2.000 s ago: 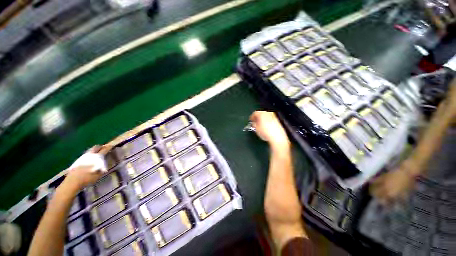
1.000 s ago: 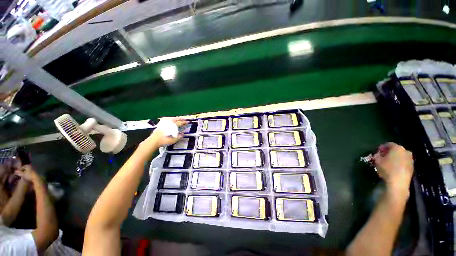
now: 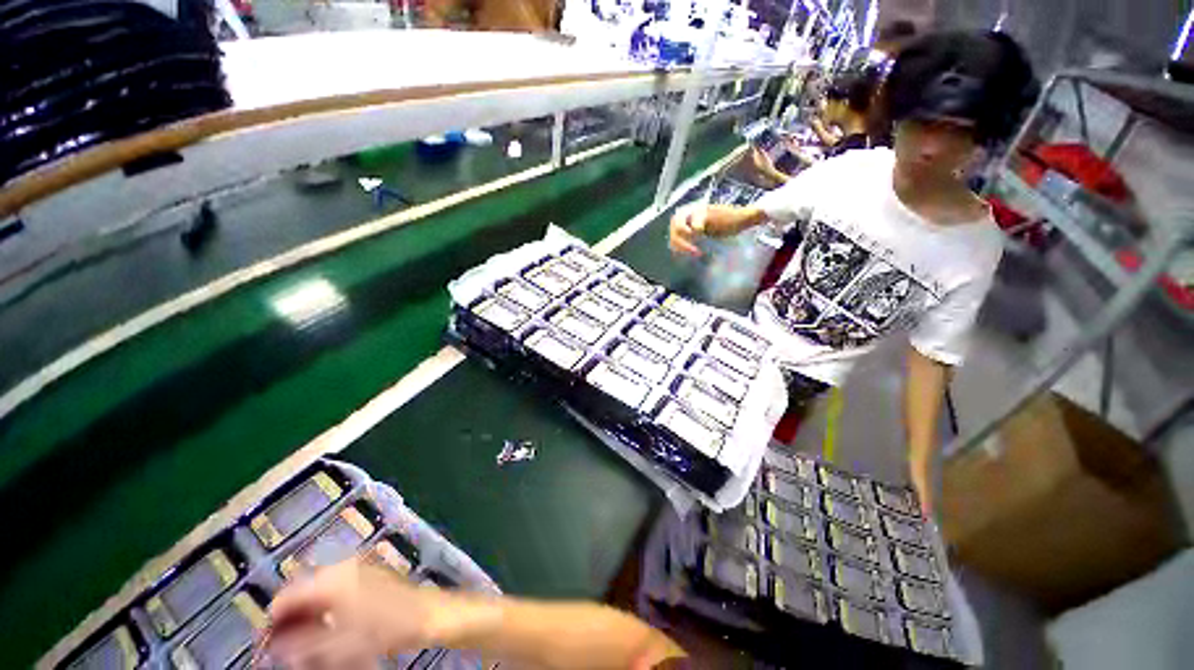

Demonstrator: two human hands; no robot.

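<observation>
A whitish blister tray (image 3: 269,565) lies at the lower left, cut off by the picture's edge. Its pockets hold flat phone-like units (image 3: 197,589) with dark edges and yellowish end strips. My right hand (image 3: 343,615) is over this tray with its fingers bent down; it is blurred, and whether it holds a part cannot be told. My left hand is not in view. A small pile of silver metal parts (image 3: 517,452) lies on the dark green bench between this tray and the stacked trays (image 3: 615,327), which hold similar units.
Another tray stack (image 3: 825,550) stands lower right. A person in a white shirt (image 3: 877,249) stands beyond the stacks, one hand over the bench. A green conveyor belt (image 3: 170,406) runs behind the pale bench edge. An overhead shelf (image 3: 432,79) and a cardboard box (image 3: 1061,484) also show.
The view has swung right, bringing in the other person. My right hand has moved from beside the metal parts to over the tray. My left hand has left the picture.
</observation>
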